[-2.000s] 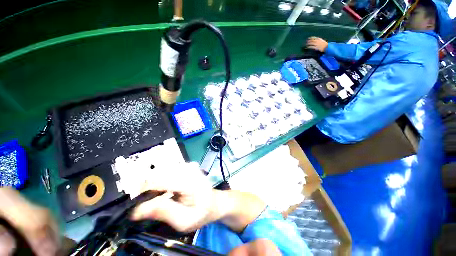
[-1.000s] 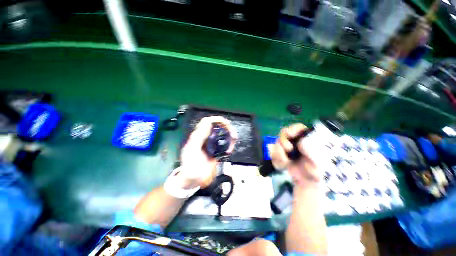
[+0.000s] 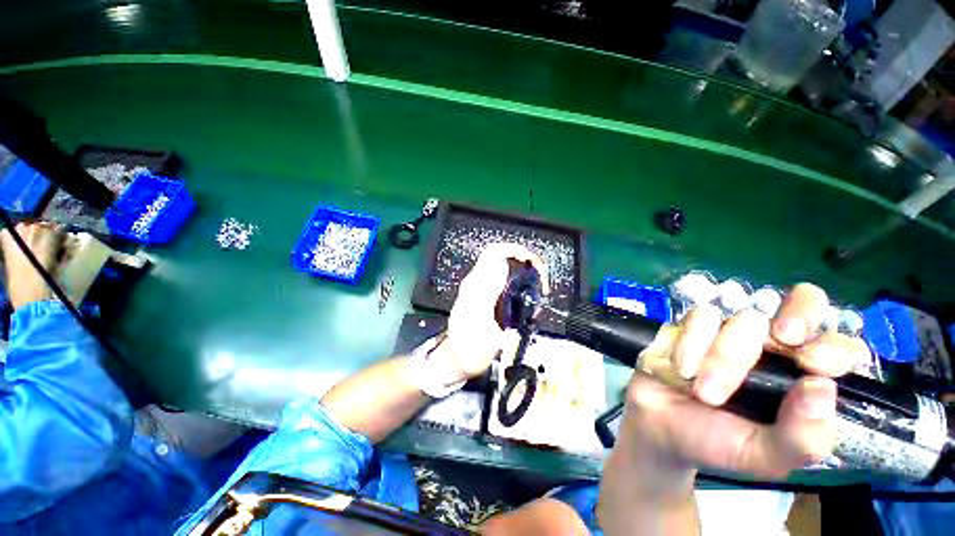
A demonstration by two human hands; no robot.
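Note:
My left hand (image 3: 485, 309), with a white band at the wrist, holds a small dark round part (image 3: 519, 293) above the near edge of the black screw tray (image 3: 445, 232). My right hand (image 3: 733, 366) grips the black electric screwdriver (image 3: 618, 333), which lies nearly level. Its thin bit points left and reaches the dark part; whether it sits on a screw is too small to tell. A black ring with a handle (image 3: 516, 396) shows below the part, over the white fixture (image 3: 571, 393).
A blue bin of silver pieces (image 3: 337, 246) stands left of the tray, another blue bin (image 3: 635, 302) right of it. Thin silver pieces (image 3: 386, 293) lie between. A blister tray (image 3: 733, 293) is partly behind my right hand. Another person's hand (image 3: 37, 246) is at far left.
The view has swung left onto the bench. Earlier the screwdriver hung free; now my right hand holds it level, its bit at the dark round part in my left hand.

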